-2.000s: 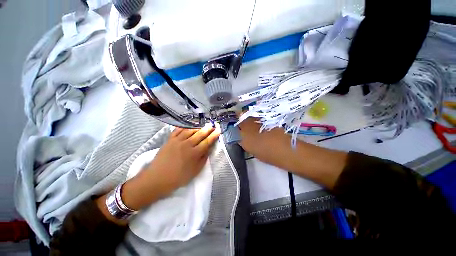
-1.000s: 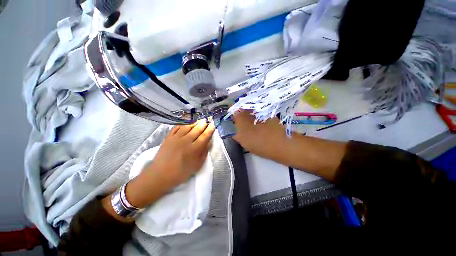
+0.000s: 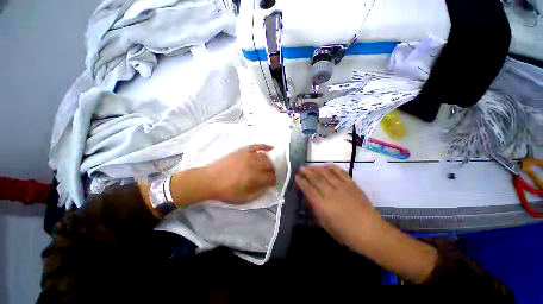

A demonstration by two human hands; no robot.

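Observation:
The pale grey-white knit garment [image 3: 172,77] is heaped left of the needle and reaches down towards me. A smooth white cloth patch [image 3: 205,142] lies on it under my left hand. My left hand [image 3: 247,175] rests on the patch with its fingers curled; whether they pinch cloth is hidden. My right hand [image 3: 330,193] lies palm down beside the dark-grey band [image 3: 292,205], fingertips at its right edge. A narrow white edge strip [image 3: 277,228] runs along the garment's edge. The presser foot and needle [image 3: 292,114] are above both hands.
The white machine head [image 3: 393,21] spans the top, with a black band [image 3: 476,53] over it. White labels [image 3: 375,98] hang right of the needle. A yellow piece [image 3: 393,124], a pink-and-blue item [image 3: 387,148] and orange-red scissors [image 3: 527,187] lie right. Blue material [image 3: 506,255] is lower right.
Both hands have moved down, away from the needle and towards me. My right hand has come out from beside the foot onto the table by the band. The camera view has turned and shifted.

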